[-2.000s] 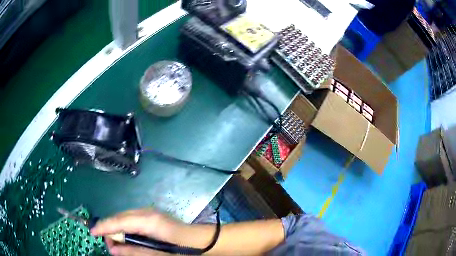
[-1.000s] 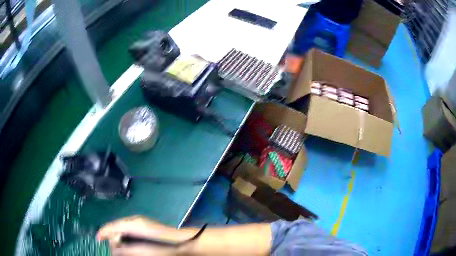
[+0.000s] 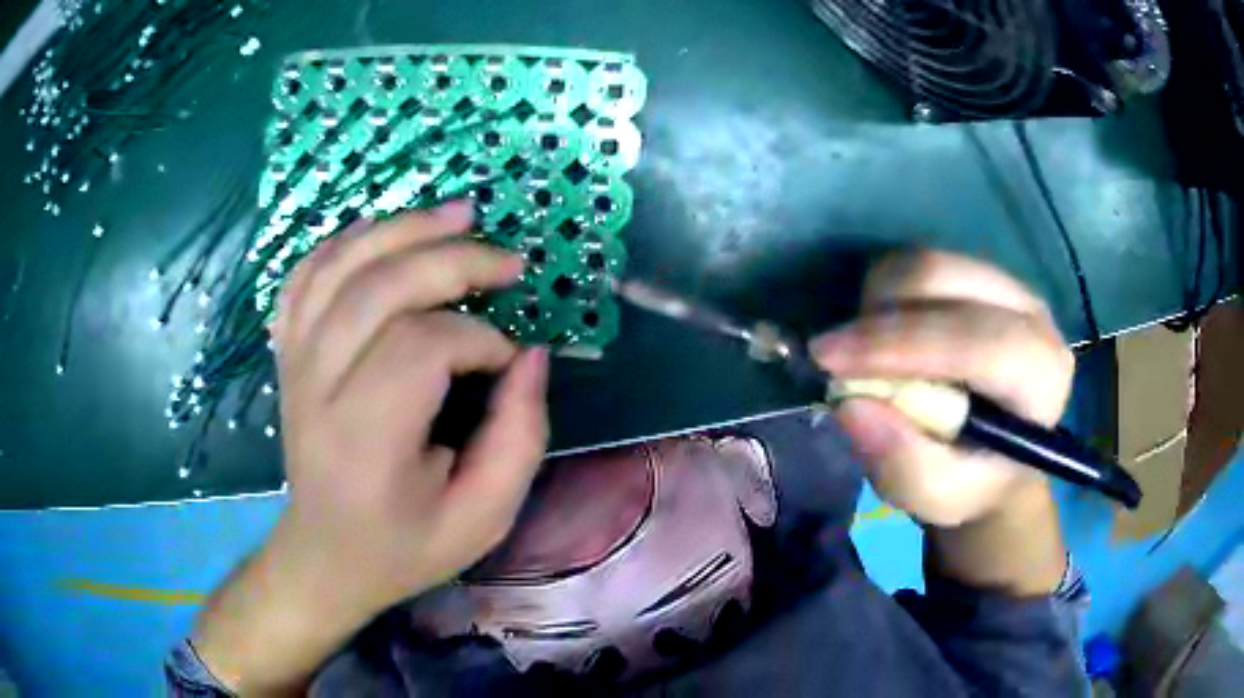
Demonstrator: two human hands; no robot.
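The green PCB panel (image 3: 512,96) lies on the dark green bench in front of me, its scalloped edge to the right. Thin green lead wires (image 3: 218,307) lie across its left part and trail off to the lower left, with white tips. My left hand (image 3: 396,355) holds the panel at its lower edge, fingers on its face and thumb by the bottom edge; the palm hides part of it. My right hand (image 3: 955,368) grips the soldering iron (image 3: 914,404) by its cream grip. The iron's metal tip points left, close to the panel's lower right edge.
A black fan (image 3: 955,55) with a spiral wire guard stands at the upper right, its cord running down the bench. More loose wires (image 3: 123,68) lie at the upper left. The white bench edge (image 3: 682,434) curves below the hands. A cardboard box (image 3: 1153,423) is at the right.
The view has swung left and down onto the panel. My left hand has come into view on the panel. My right hand still holds the iron, now right of the panel. The solder station is out of view.
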